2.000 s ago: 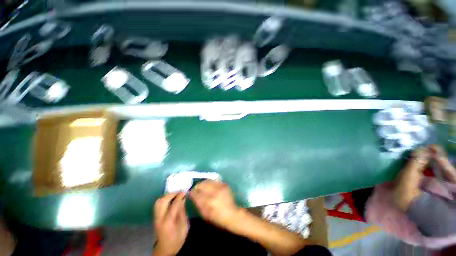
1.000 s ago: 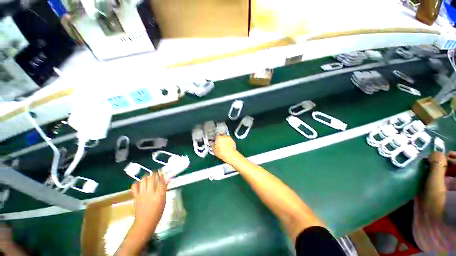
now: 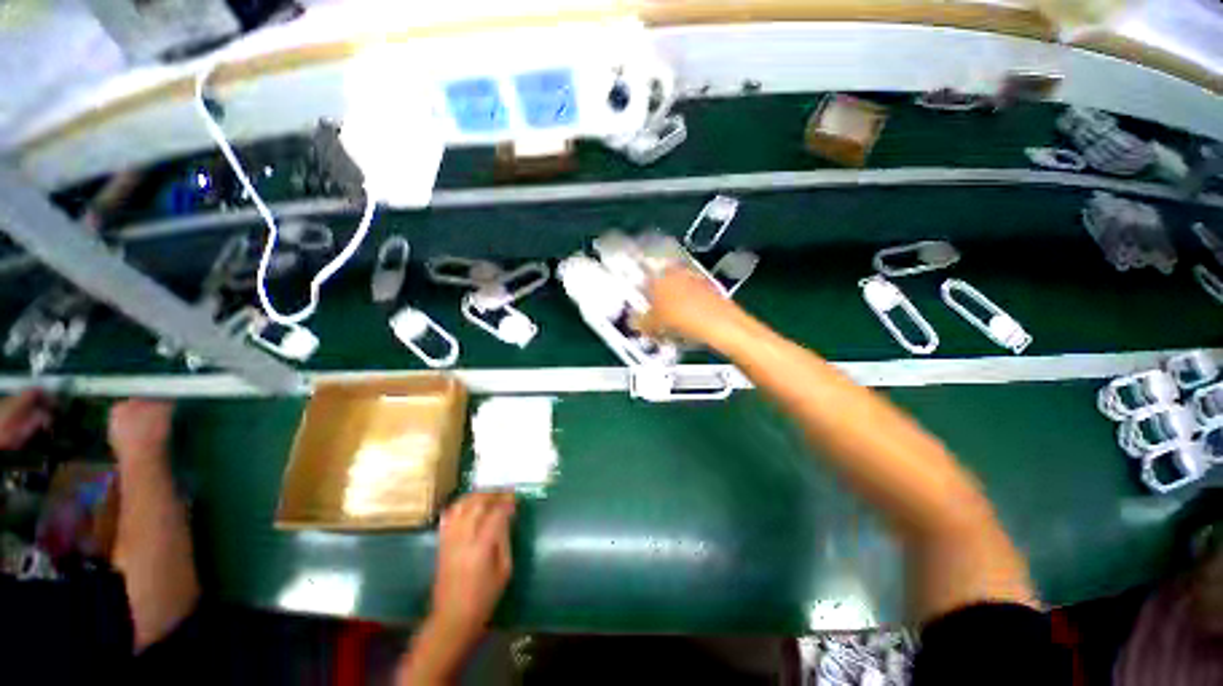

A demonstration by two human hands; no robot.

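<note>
My right hand [image 3: 684, 306] reaches over the white rail onto the conveyor. It is blurred and lies on a group of white coiled cables [image 3: 600, 306]; whether it grips one cannot be told. My left hand [image 3: 476, 536] is at the lower edge of the bright white pile of loose ties [image 3: 514, 442], fingers bent; what is in the fingers cannot be made out. The open carton of ties [image 3: 306, 462] stands just left of the pile. One coiled cable [image 3: 681, 385] lies against the white rail.
Single coiled cables [image 3: 899, 315] lie beyond the white rail [image 3: 912, 371]. Rows of cables [image 3: 1156, 429] are at far right. A neighbour's hands and forearm [image 3: 150, 523] are at left. A metal bar [image 3: 148, 282] and white cord [image 3: 275, 255] cross the upper left. A carton of cables [image 3: 858, 659] is below the bench.
My left hand has moved from the conveyor back to the tie pile. My right hand stays over the cable group, which now looks slanted. The view has shifted left.
</note>
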